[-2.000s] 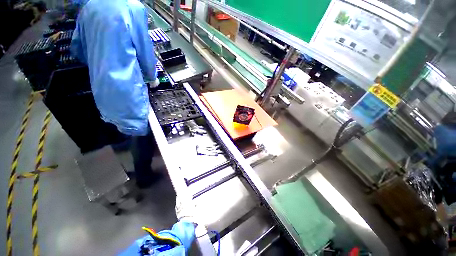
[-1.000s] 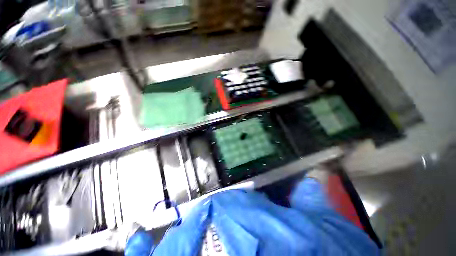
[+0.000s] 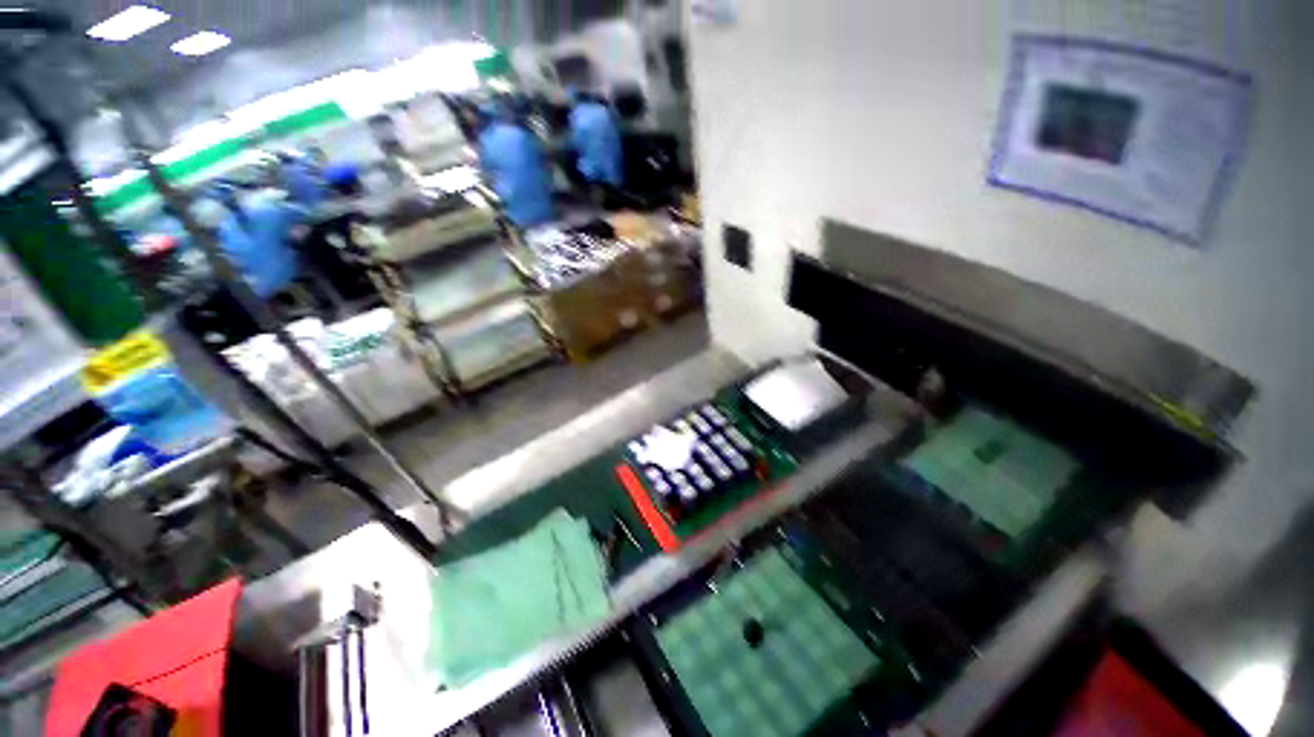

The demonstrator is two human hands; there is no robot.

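Observation:
No hand of mine is in the picture. Nearest in front of me, a pale green cover sheet (image 3: 764,648) with a dark spot near its middle lies over a board in a black carrier on the conveyor. Faint round bumps show through it. A second green-covered board (image 3: 994,468) sits farther right, at the dark machine opening (image 3: 922,346). A loose stack of green sheets (image 3: 519,605) lies on the bench behind the rail. A capacitor board (image 3: 699,468) with a red edge strip and a white paper on top stands on the bench beside it.
A conveyor rail (image 3: 865,458) runs between bench and carriers. A red-orange surface (image 3: 152,662) with a black square object is at the lower left, and another red surface (image 3: 1131,698) at the lower right. A white machine wall (image 3: 879,130) rises at the right. Several people in blue (image 3: 519,159) are in the background.
The view has swung right and up. The blue sleeves and both hands have dropped out of the picture. The covered boards now appear lower and farther right.

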